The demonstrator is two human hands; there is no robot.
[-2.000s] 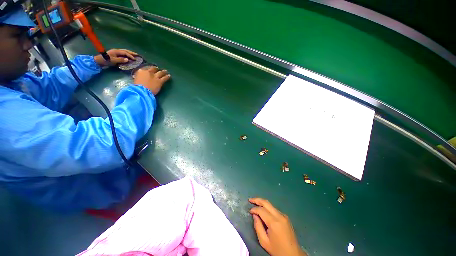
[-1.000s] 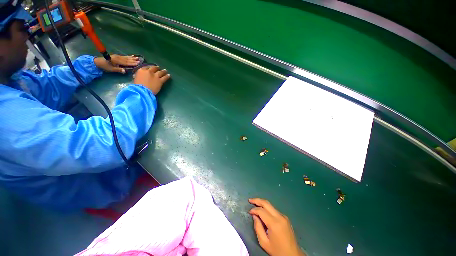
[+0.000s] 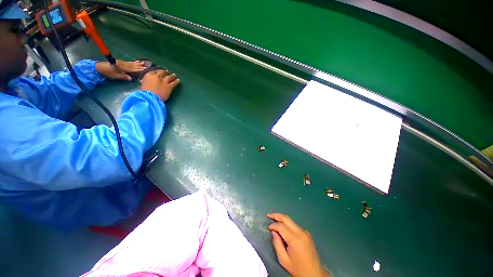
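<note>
Several small gold-brown flex parts with white or silver spots lie in a slanting row on the dark green bench; the nearest flex part (image 3: 366, 210) is at the right end and the farthest (image 3: 262, 148) is near the white board's left corner. My right hand (image 3: 294, 244) rests at the bottom centre, bare, fingers loosely curled and apart, holding nothing that I can see. It is left of and nearer than the row, not touching it. My left hand is out of the picture; only a pink sleeve (image 3: 189, 238) shows at the lower left.
A large white board (image 3: 340, 135) lies at the back by the metal rail (image 3: 357, 97). A white scrap (image 3: 376, 265) lies at the lower right. At left, a person in a blue smock has both hands at dark round pads. An orange-handled tool (image 3: 95, 35) hangs on a black cable (image 3: 108, 112).
The neighbour's left-hand side hand has come down flatter over the dark round pads. My right hand and the flex parts have stayed in place; the view has shifted slightly.
</note>
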